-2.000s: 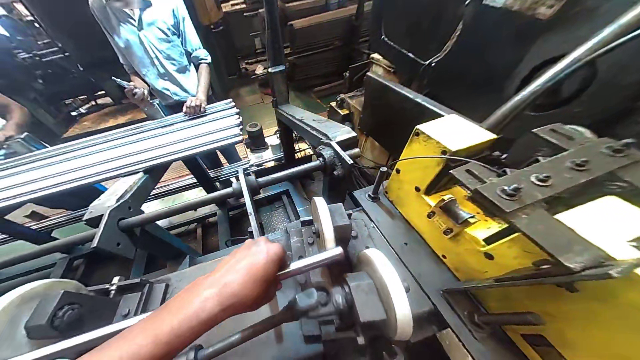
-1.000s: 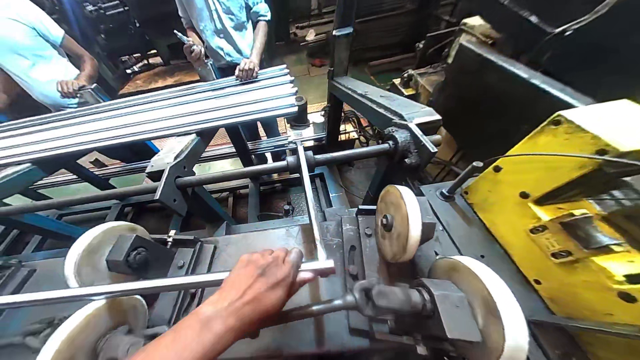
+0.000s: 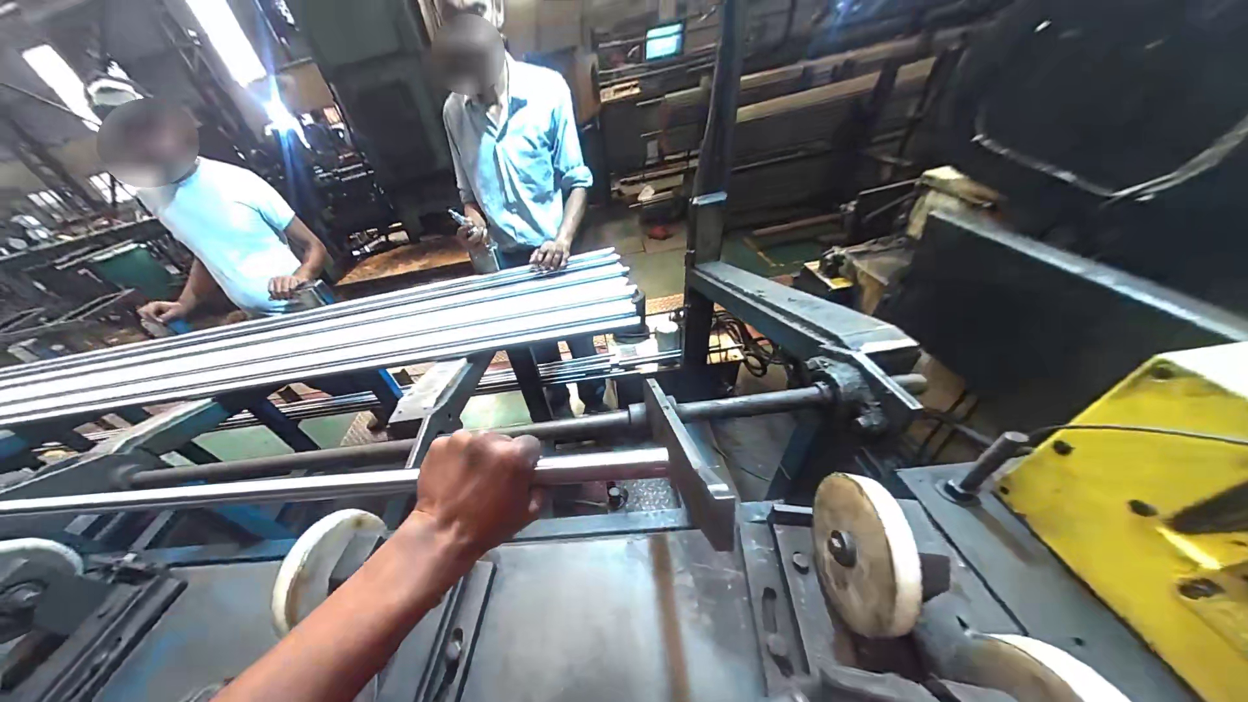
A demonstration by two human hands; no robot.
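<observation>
My left hand [image 3: 478,487] is closed in a fist around a long bright metal bar [image 3: 604,466] near its right end. That end lies against or very close to an upright flat steel arm [image 3: 690,468] on a round shaft [image 3: 756,402]; contact is unclear. The rest of the bar runs out of view at the left. Below it are pale rollers: one [image 3: 322,565] behind my forearm, another [image 3: 873,556] farther right, both on the grey machine bed [image 3: 575,614]. My right hand is not in view.
A stack of metal bars [image 3: 322,336] lies on a rack beyond the shaft. One person [image 3: 522,146] rests a hand on the stack; another [image 3: 229,229] stands farther left. A yellow machine housing [image 3: 1141,487] and a metal stud [image 3: 990,463] are at right.
My left hand has moved the bar away from the rollers at the right and over toward the shaft and rack. The view has also shifted a lot, showing more of both people.
</observation>
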